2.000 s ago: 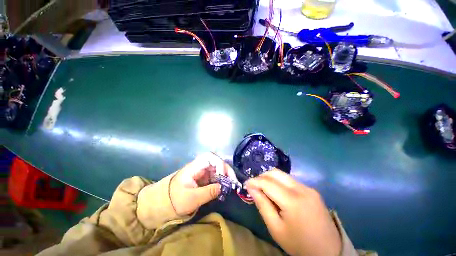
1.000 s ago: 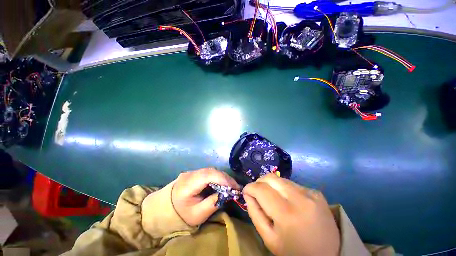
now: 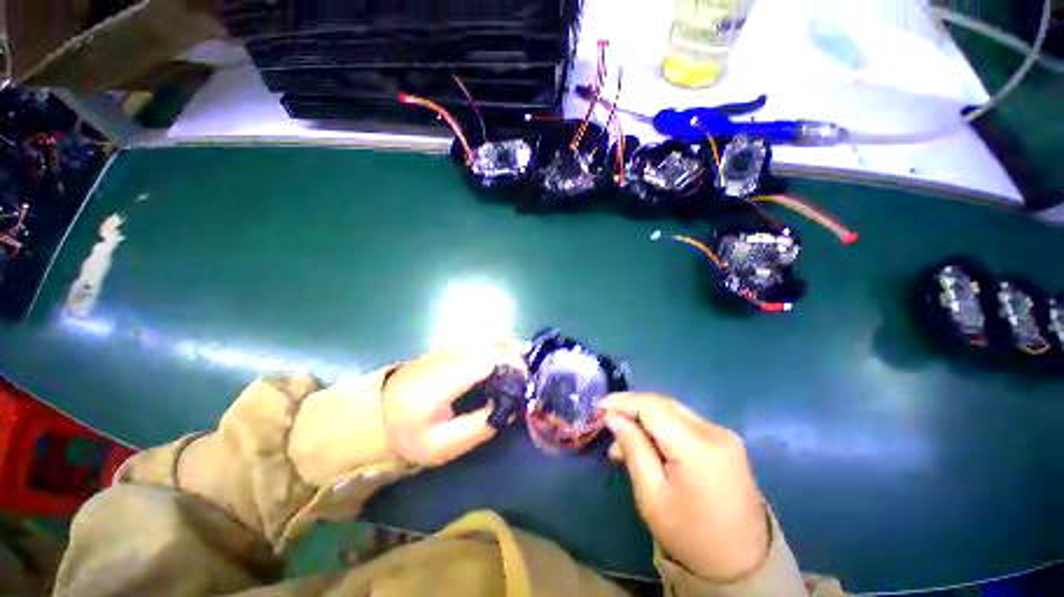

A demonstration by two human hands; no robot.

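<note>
A black round housing sits on the green mat in front of me, with a blurred, shiny, clear-looking part over its opening. Red wires curve along the lower side of this part. My left hand holds a small dark module between thumb and fingers, at the left side of the housing. My right hand has thumb and forefinger pinched together at the right edge of the shiny part. Whether they grip it or a wire is too blurred to tell.
Several wired black units stand along the bench's back edge, with one nearer. More units stand at right. Behind are black trays, a blue tool and a bottle. A red stool is at lower left.
The shiny part and red wires now show over the housing, where its dark inside was visible before. The left hand's module is now beside the housing's left rim. The view has shifted, showing more units at right.
</note>
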